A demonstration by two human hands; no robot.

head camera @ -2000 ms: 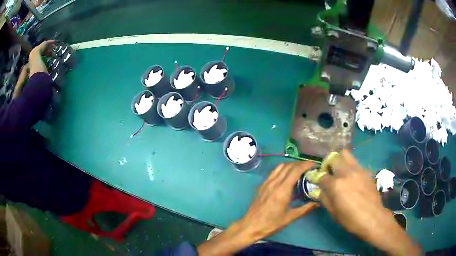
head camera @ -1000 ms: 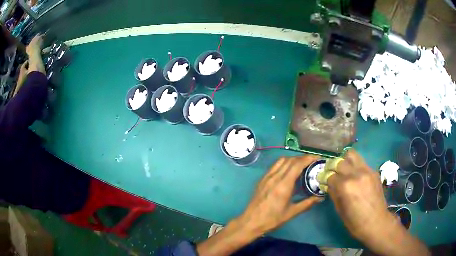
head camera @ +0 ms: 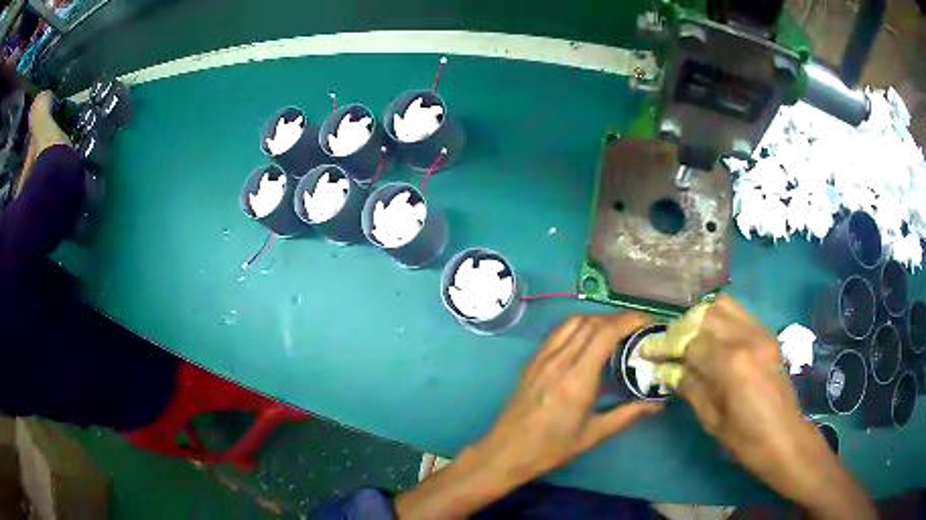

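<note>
My left hand (head camera: 565, 392) is wrapped around the left side of a black cup (head camera: 621, 378) that stands upright on the bench in front of the press. My right hand (head camera: 746, 381), with yellowish finger cots (head camera: 686, 333), has its fingertips on a white insert (head camera: 640, 368) in the cup's mouth. The fingers partly hide the insert. A cup with a white insert (head camera: 481, 286) and a red lead wire stands to the left. Several more filled cups (head camera: 397, 216) stand in two rows farther left.
The green arbor press stands behind my hands, its worn base plate (head camera: 665, 223) bare. A pile of white inserts (head camera: 822, 168) and several empty black cups (head camera: 855, 305) are at right. Another worker's dark sleeve (head camera: 46, 203) and a red stool (head camera: 208, 411) are at left.
My hands stay at the same cup. My right fingers have shifted slightly on the insert. The view has moved a little, so the bench items sit slightly higher in the picture.
</note>
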